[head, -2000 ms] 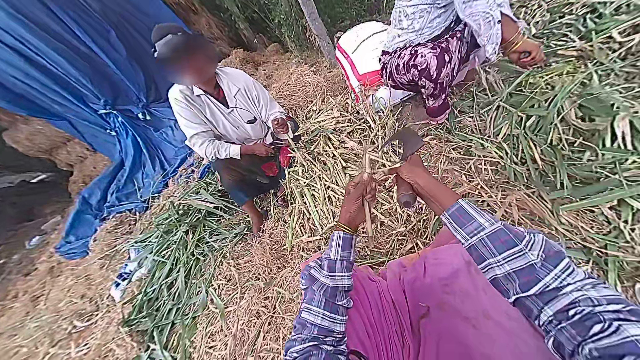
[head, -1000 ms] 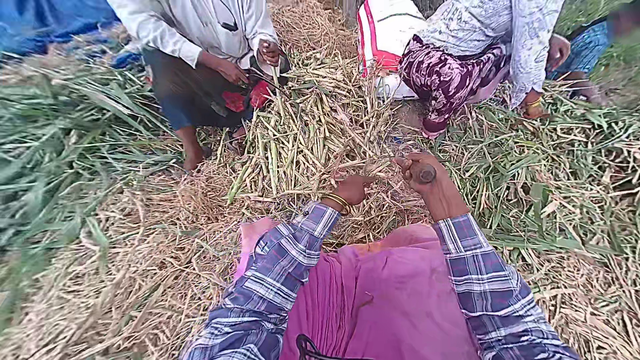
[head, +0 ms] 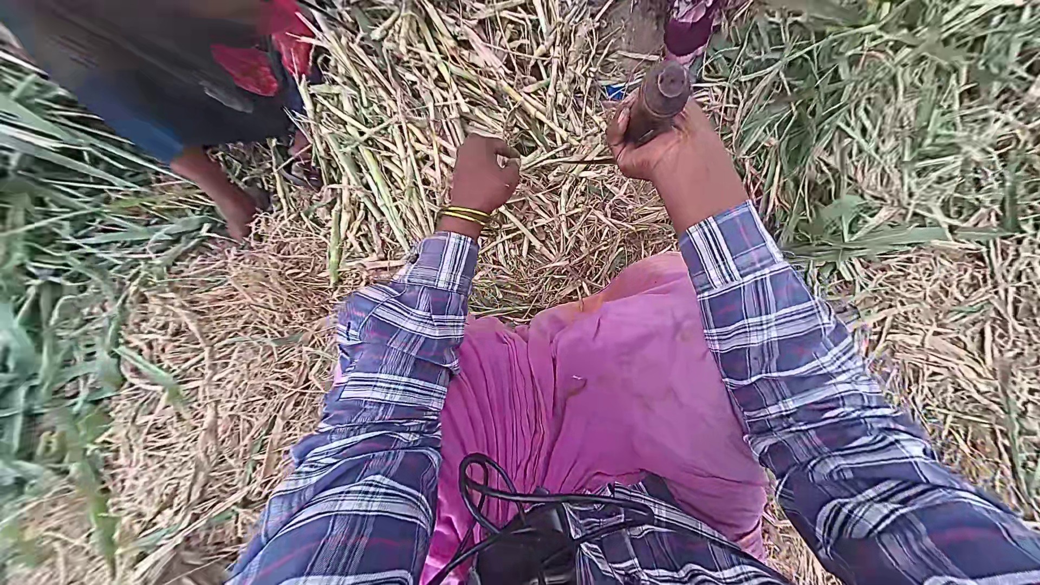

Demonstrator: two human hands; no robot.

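My right hand (head: 670,150) grips the dark wooden handle (head: 662,93) of a bladed tool, its butt end turned up toward me. A thin edge of the blade (head: 587,161) points left from the fist. Across a small gap to the left, my left hand (head: 485,175) is closed around a pale piece of stalk (head: 502,162), of which only a bit shows. Cut stalks (head: 414,106) lie in a heap beyond and beneath both hands. Pink cloth (head: 601,382) covers my lap.
A co-worker's bare foot and lower leg (head: 219,191) are at the upper left. Patterned clothing of another person (head: 691,28) shows at the top. Green leaves (head: 49,244) lie at left, more leaves (head: 877,106) at right. A black cable (head: 569,496) crosses my lap.
The view has tilted down toward my lap. The curved blade seen raised two seconds ago is now nearly edge-on, and my hands have moved apart.
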